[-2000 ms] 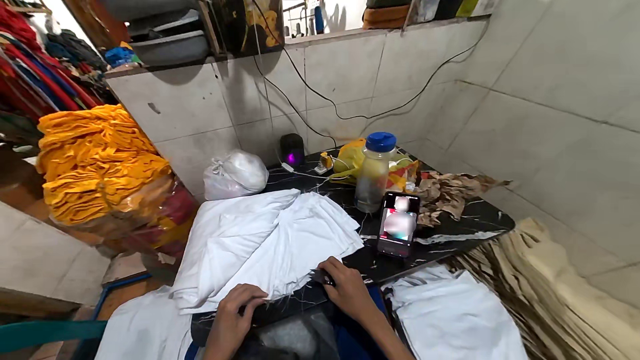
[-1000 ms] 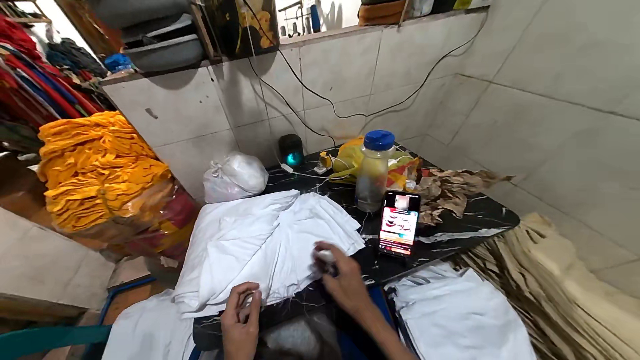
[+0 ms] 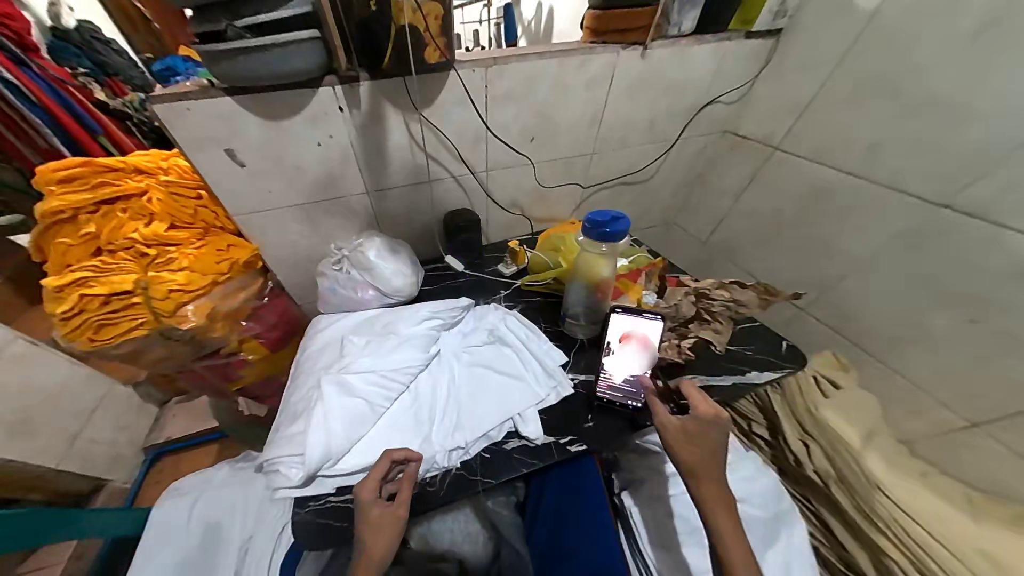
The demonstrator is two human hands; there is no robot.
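My left hand (image 3: 387,500) is loosely curled in front of the white cloth (image 3: 424,376), with nothing visible in it. Folded in layers, this cloth lies on a black marble-patterned table (image 3: 480,472). My right hand (image 3: 692,424) reaches to the lower edge of a phone (image 3: 630,352), its thumb or a finger at the lit screen. A small dark object (image 3: 676,395) is held in that hand, partly hidden by the fingers. The phone leans upright against a clear bottle with a blue lid (image 3: 606,226).
A tied white plastic bag (image 3: 372,272), a dark cylindrical device (image 3: 462,234), a yellow bag (image 3: 556,252) and crumpled brown paper (image 3: 712,308) are along the table's back. Orange cloth bundles (image 3: 144,248) stand left. More white cloth (image 3: 216,520) and beige fabric (image 3: 888,456) hang lower down.
My right hand has moved from the front edge of the white cloth rightward to the phone. The picture on the phone's screen has changed. My left hand stays near the table's front edge.
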